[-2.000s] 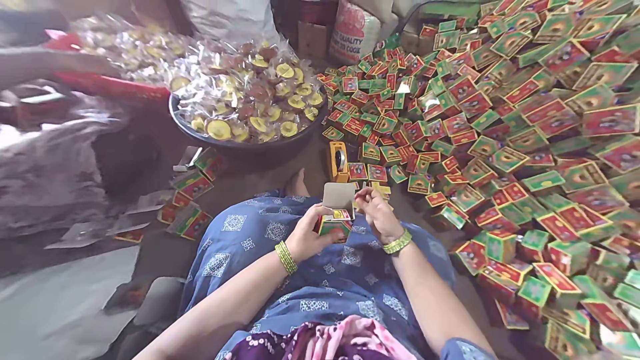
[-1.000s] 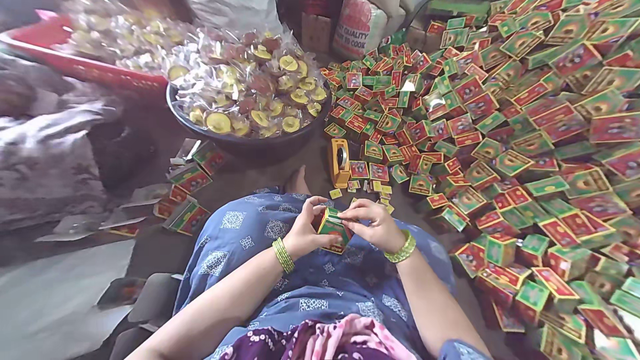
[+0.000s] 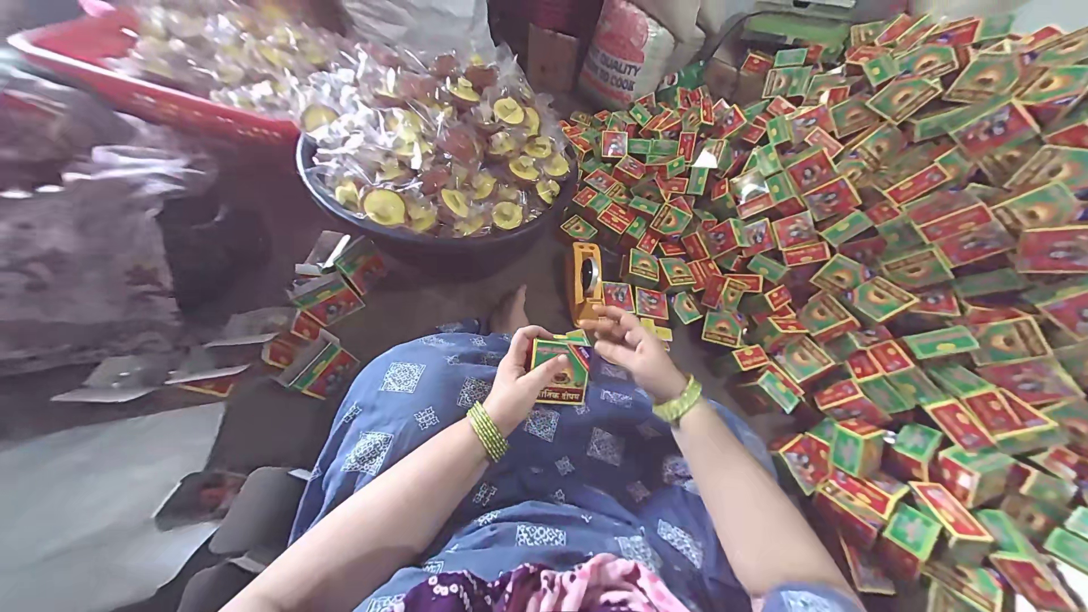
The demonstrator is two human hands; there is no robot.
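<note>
A small green, red and yellow printed carton is in my left hand, its thumb across the front and its lid down. My right hand is just right of the carton's top corner, fingers apart and half curled, with nothing plainly in it. Beyond my hands an orange tape dispenser stands on the floor, with small yellow stickers or cards close by it.
A dark tub heaped with yellow-topped items in clear wrappers stands ahead, beside a red tray of similar packets. A large pile of cartons covers the floor at right. Flat and partly folded cartons lie at left; a printed sack stands behind.
The carton's lid, raised two seconds ago, is now down. My right hand, on the carton one second ago, has come off it to the right.
</note>
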